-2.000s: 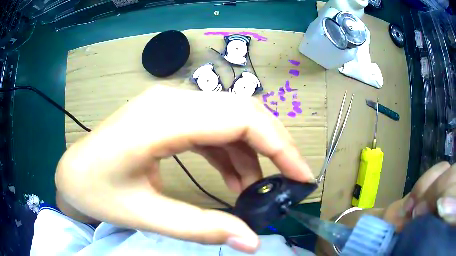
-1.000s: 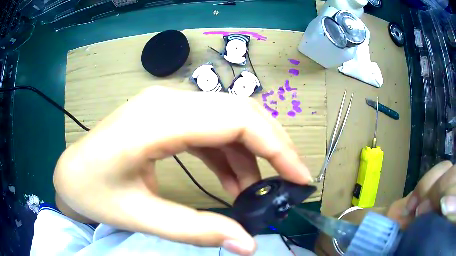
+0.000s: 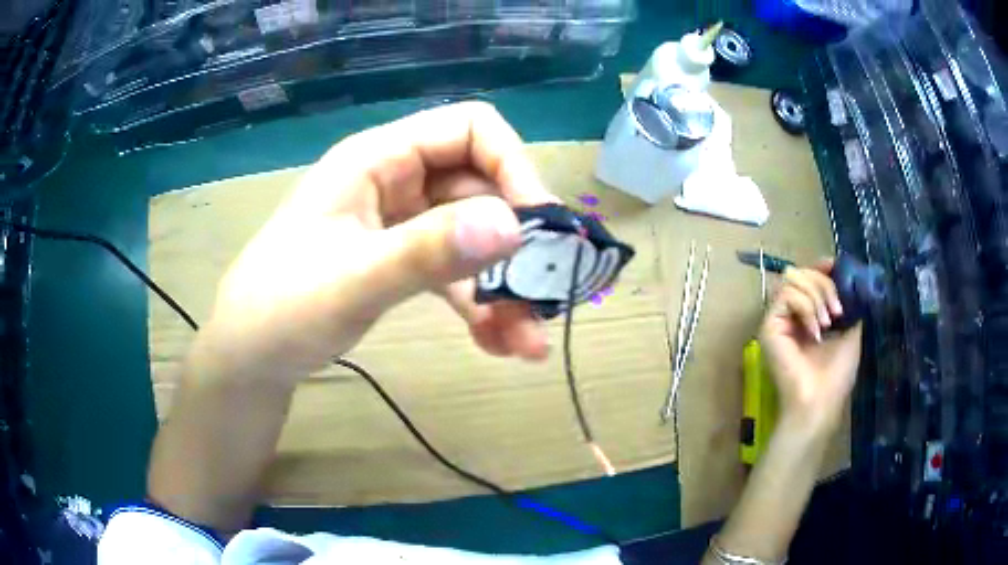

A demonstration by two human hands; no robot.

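Observation:
My left hand holds a speaker module by its edge, above the cardboard. Its round grey-white face is turned up towards me, and a thin dark lead with a pale orange tip hangs from it. My right hand is at the right, closed around a dark glue bottle; its nozzle cannot be seen. My left hand and the module hide the middle of the cardboard.
Cardboard lies on the green mat. Silver tweezers, a yellow tool and a green-handled knife lie at right. Behind are a pump bottle, squeeze bottle and white wipe. A black cable crosses; clear trays surround.
The module has moved up and away from the bottle and turned from its gold-centred back to its pale face. My right hand has moved the bottle up, away from the module. The view has shifted.

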